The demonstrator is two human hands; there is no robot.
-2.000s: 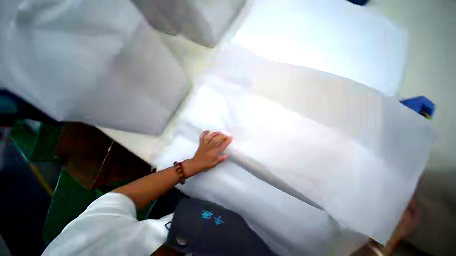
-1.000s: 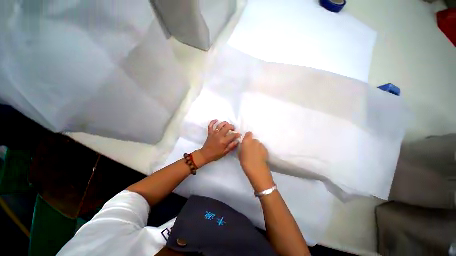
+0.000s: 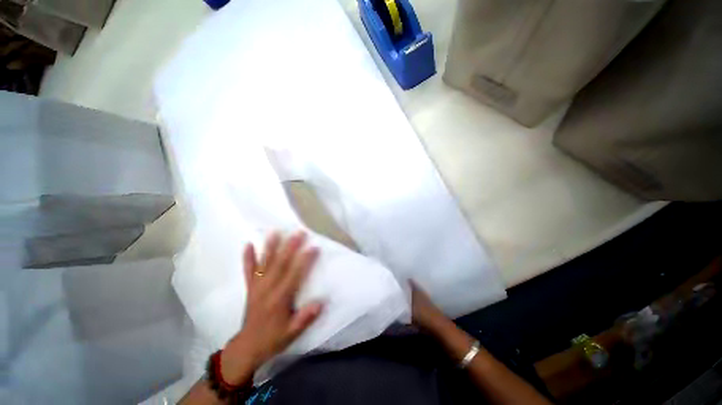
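A tote bag (image 3: 317, 212) lies on the white paper sheets (image 3: 447, 265), mostly covered by white wrapping tissue (image 3: 356, 293). A strip of its beige-taupe side shows through a gap in the tissue. My left hand (image 3: 277, 297) lies palm down on the tissue near its lower left, fingers spread. My right hand (image 3: 423, 310) is at the lower right edge of the bundle. Its fingers are partly hidden by the tissue and blurred, so its grip cannot be told.
A blue tape dispenser (image 3: 401, 49) stands beyond the sheets. Unwrapped totes (image 3: 546, 47) stand at the right on the cream table (image 3: 507, 213). Wrapped totes (image 3: 103, 166) stand at the left. A dark blue thing (image 3: 215, 3) is cut off at the top edge.
The view has swung, and the tape dispenser and unwrapped totes look nearer. The bundle is turned. My hands have moved apart, the left flat on top, the right at the near edge.
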